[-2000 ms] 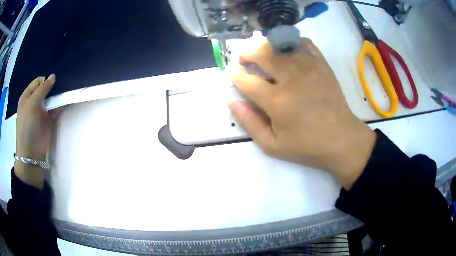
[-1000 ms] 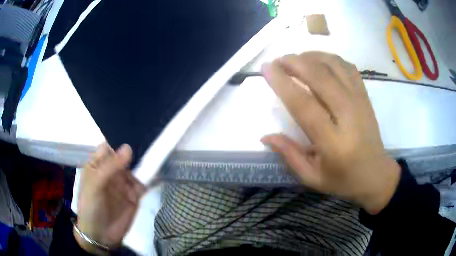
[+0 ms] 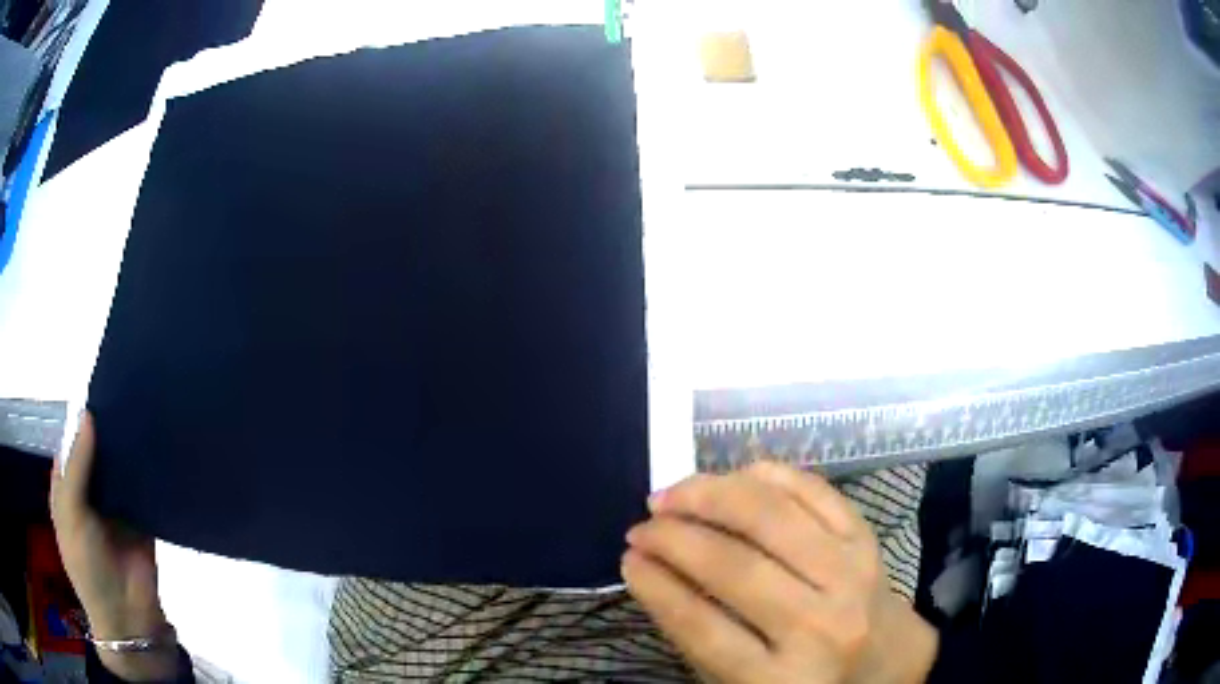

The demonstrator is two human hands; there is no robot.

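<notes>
A black fabric panel [image 3: 388,307] lies flat, its lower part reaching over the table's front edge above the lap. A white fabric piece [image 3: 668,334] shows as a border along its right side and more thinly at its left and top. My left hand [image 3: 107,548] holds the lower left corner, thumb on top. My right hand [image 3: 763,575] pinches the lower right corner, at the white border. A green guard [image 3: 614,19] shows at the top edge, by the panel's upper right corner. The presser foot cannot be made out.
Shears with yellow and red handles [image 3: 997,114] lie at upper right, with small snips [image 3: 1153,201] beyond. A tan square [image 3: 728,58] lies right of the green guard. A measuring tape [image 3: 937,413] runs along the table edge. Stacked cut pieces [image 3: 1084,608] are low right. Another black piece [image 3: 147,67] lies upper left.
The panel has turned so its white-bordered side runs straight towards me. My left hand has moved left with one corner. My right hand has come down and taken hold of the other corner.
</notes>
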